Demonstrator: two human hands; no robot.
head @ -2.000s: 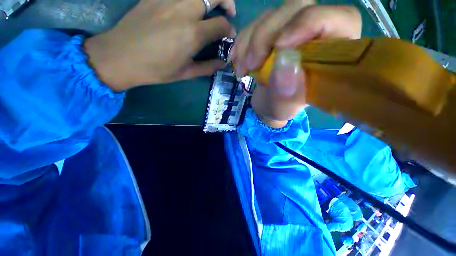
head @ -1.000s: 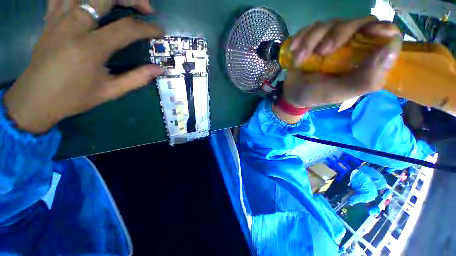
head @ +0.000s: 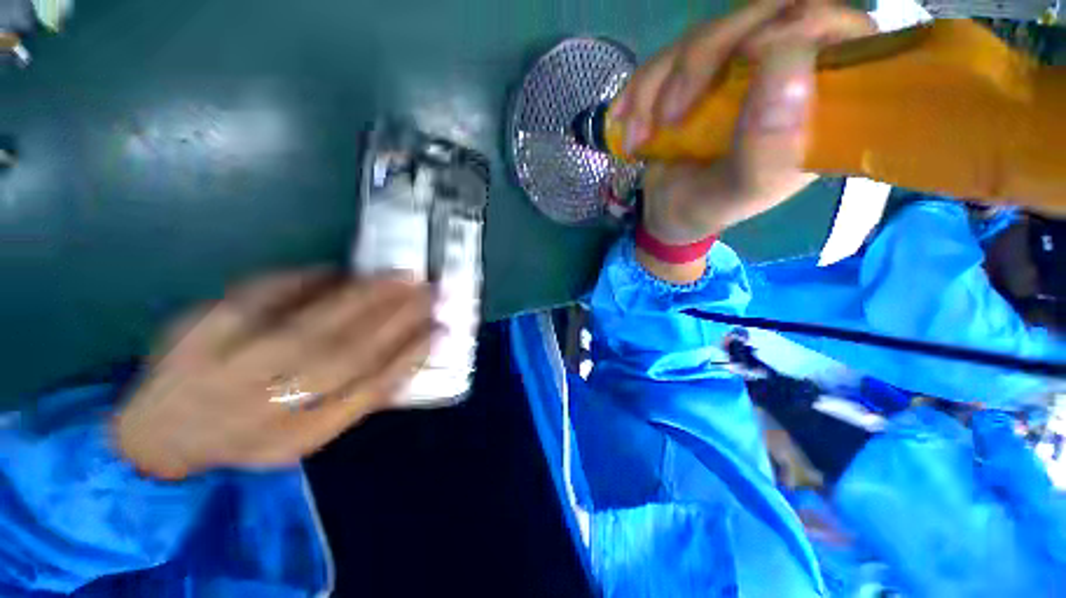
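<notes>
A silvery phone frame (head: 450,280) with a dark central strip lies at the bench edge, its circuit-board end away from me. My left hand (head: 292,368) is blurred, its fingers over the frame's lower left part; whether they grip it cannot be told. My right hand (head: 736,117) is closed around the yellow-orange electric screwdriver (head: 912,111). The screwdriver's black nose points left over the round perforated screw tray (head: 561,129); the bit tip is not clear. A red band (head: 676,248) is around my right wrist.
The dark green bench mat (head: 269,199) lies under the work. A white paper strip (head: 855,220) is at the right. A black cord (head: 865,339) runs from my right sleeve. Small blurred parts are at the far left corner. A person in a blue smock (head: 970,502) is at lower right.
My left hand has moved from the board end down to the frame's near end. The frame has shifted slightly towards me. My right hand with the screwdriver has shifted slightly left, still at the tray.
</notes>
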